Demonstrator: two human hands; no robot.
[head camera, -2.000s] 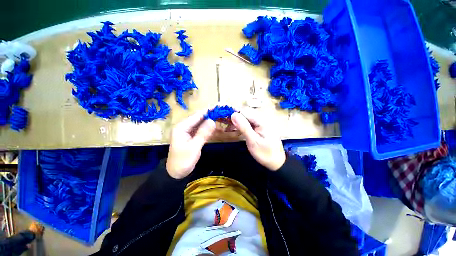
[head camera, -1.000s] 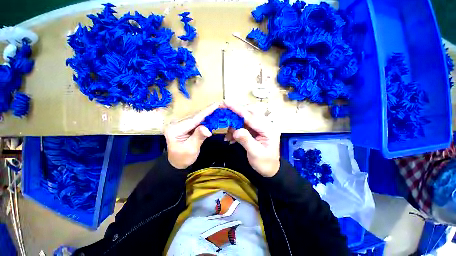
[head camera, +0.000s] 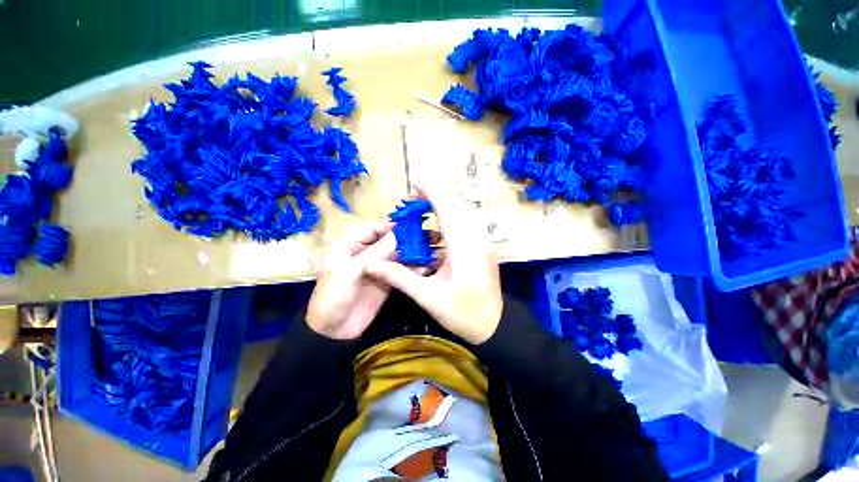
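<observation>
A compact blue hair piece (head camera: 412, 232) with a spiky upper end is held upright between my two hands at the bench's near edge. My left hand (head camera: 352, 281) holds it from the left with the fingertips. My right hand (head camera: 459, 275) holds it from the right, its thumb reaching across below the piece. The inner fingertips are partly hidden. A loose pile of curved spiky blue pieces (head camera: 235, 155) lies at left-centre. A pile of rounder blue pieces (head camera: 575, 113) lies at right.
A large blue bin (head camera: 692, 169) stands tilted at right. A thin stick (head camera: 439, 106) lies beside the right pile. A small blue cluster (head camera: 33, 202) is at far left. Blue crates (head camera: 202, 377) and a plastic liner (head camera: 673, 348) are below. A checked sleeve (head camera: 796, 306) shows at right.
The blue piece has turned from lying crosswise to upright between my hands. My right thumb has moved across toward my left hand. The view has shifted slightly.
</observation>
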